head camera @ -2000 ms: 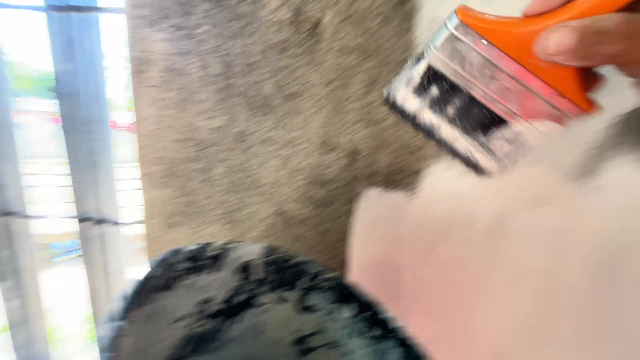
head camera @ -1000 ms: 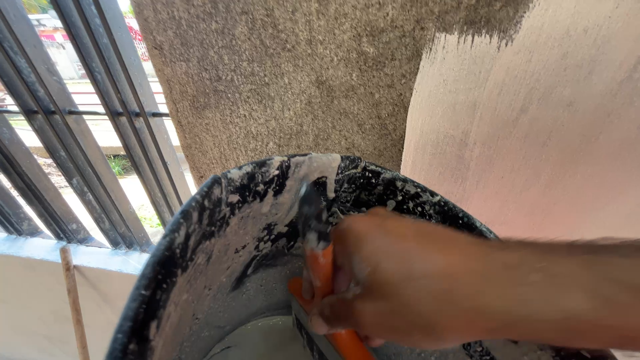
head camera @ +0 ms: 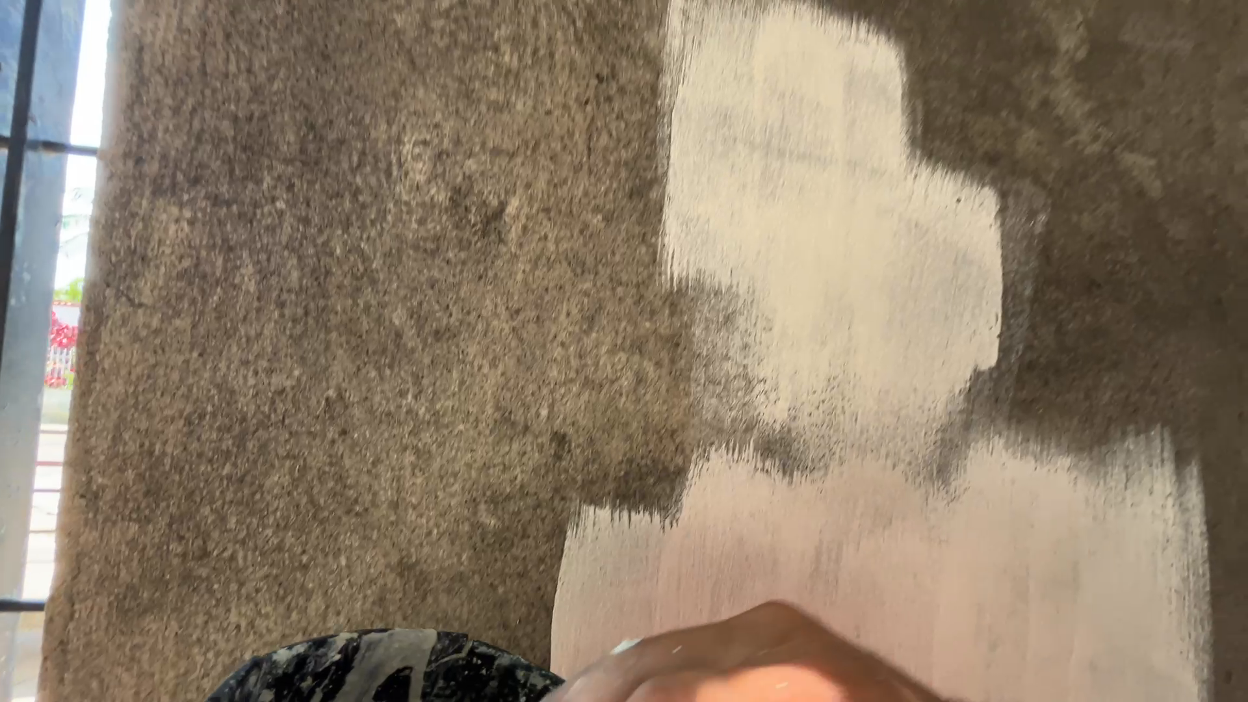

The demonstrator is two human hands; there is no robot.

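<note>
At the bottom edge shows the back of my right hand (head camera: 760, 658), just right of the rim of a black bucket (head camera: 390, 663) spattered with pale paint. Its fingers and whatever they hold are below the frame, so the paintbrush is not visible now. Behind the hand rises a rough brown-grey wall (head camera: 370, 322). A pale pinkish-white coat of paint (head camera: 829, 244) covers a stepped patch on it, wider low down, with ragged brush-stroke edges. My left hand is out of the frame.
Along the left edge stand metal window bars (head camera: 29, 292) with thin dark crosspieces. Bright daylight and some red and green foliage show between them, beside the wall's left edge.
A second ago my right hand was inside the bucket with the orange-handled brush; now it is at the bucket's right, before the wall. The view has tilted up the wall.
</note>
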